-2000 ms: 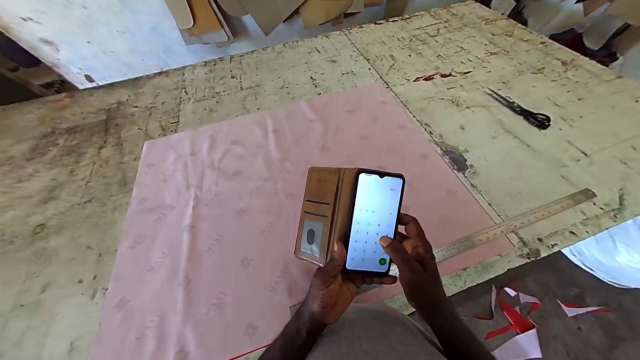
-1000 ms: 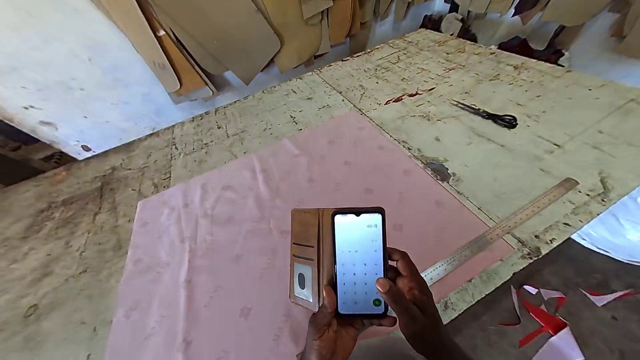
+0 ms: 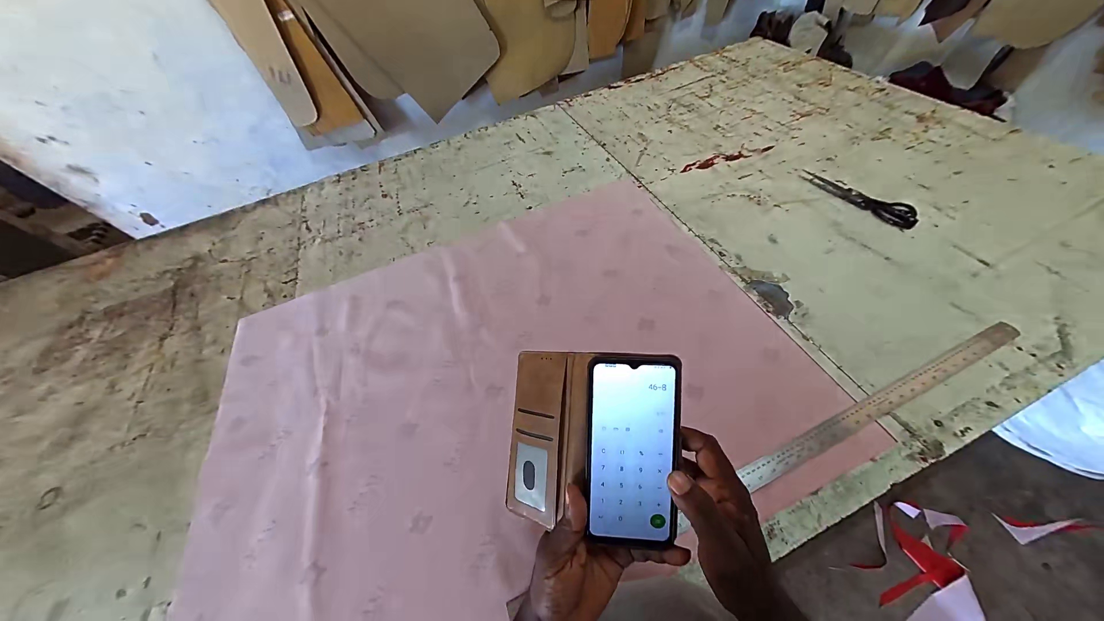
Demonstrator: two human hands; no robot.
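Observation:
A smartphone point(image 3: 634, 448) in a brown flip case point(image 3: 536, 431) is held upright, its screen lit with a calculator keypad. My left hand point(image 3: 573, 569) grips it from below, thumb on the case by the lower left edge. Along the phone's right side is my right hand point(image 3: 720, 513), thumb at the screen's edge and fingers behind it. Below them a pink patterned sheet point(image 3: 379, 431) lies on the worktable. A metal ruler point(image 3: 888, 397) rests across the sheet's right corner, its near end hidden by my right hand. Black-handled scissors point(image 3: 862, 200) lie farther back.
The worn worktable point(image 3: 949, 259) has a dark damaged patch beside the sheet. Brown pattern pieces point(image 3: 414, 43) hang along the wall behind. Red and white scraps point(image 3: 931, 561) lie on the floor at the lower right, near a white cloth point(image 3: 1065, 423).
The right thumb has moved from over the keypad to the phone's right edge. More of the hanging pattern pieces shows than two seconds ago, as the view has shifted.

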